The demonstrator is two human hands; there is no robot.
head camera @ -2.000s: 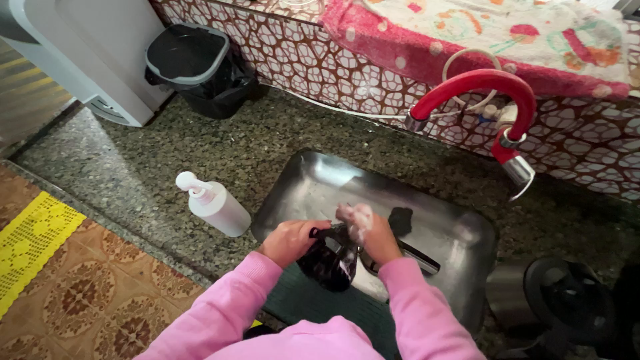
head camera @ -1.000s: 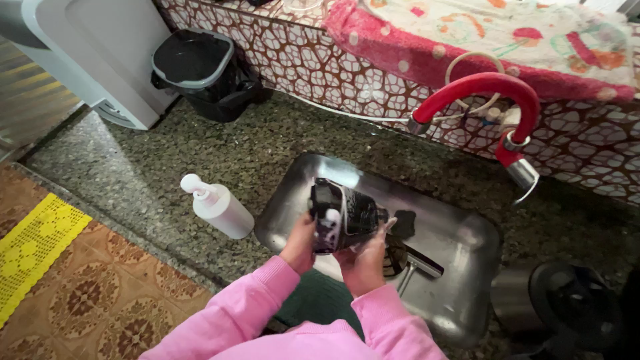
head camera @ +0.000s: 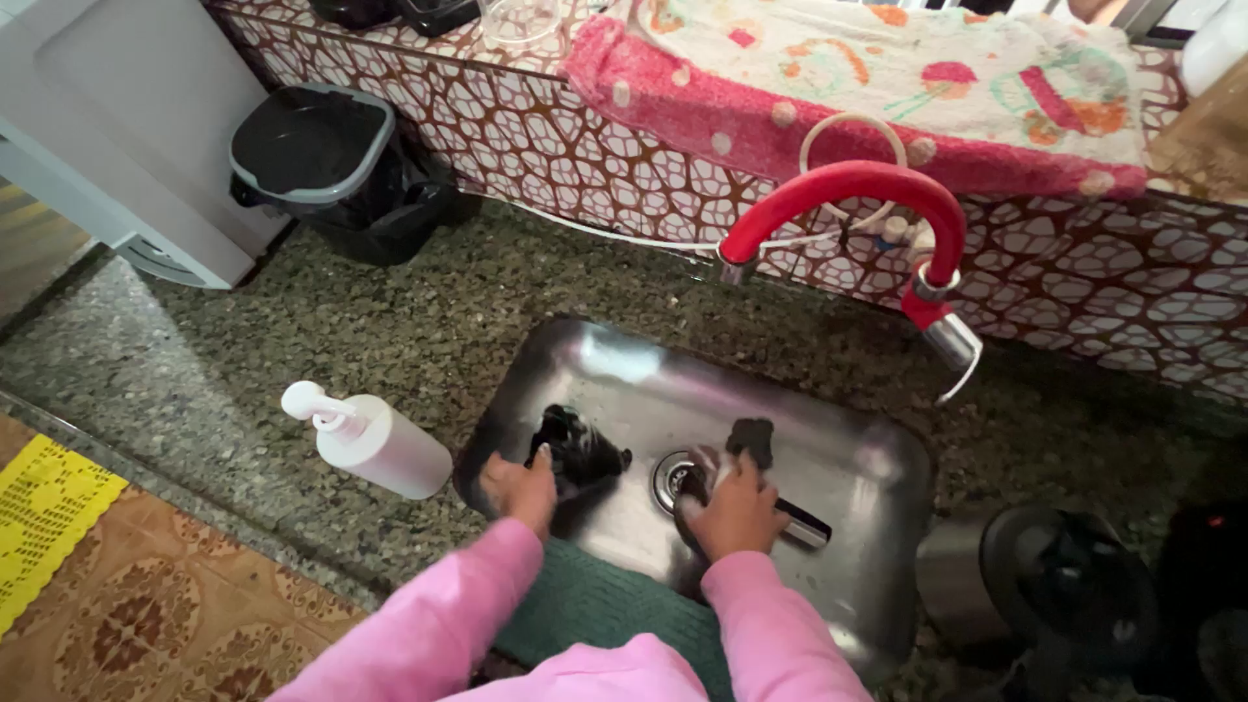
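In the left part of the stainless steel sink, my left hand is on a black soapy object, its thumb and fingers around the near left edge. My right hand is over a dark round part with a metal-ended handle, close to the drain; its fingers hide most of that part. Suds show by the right fingertips. A small dark pad lies just beyond these fingers. The red faucet arches behind the sink, with no water seen running.
A white pump bottle stands left of the sink. A black bin with a grey rim is at the back left. At the right are a dark-lidded metal vessel and other dark items. A green cloth hangs over the sink's near edge.
The black soapy object, held up in both hands a second ago, is now down in the left of the sink. My right hand has moved apart from it, over the handled part.
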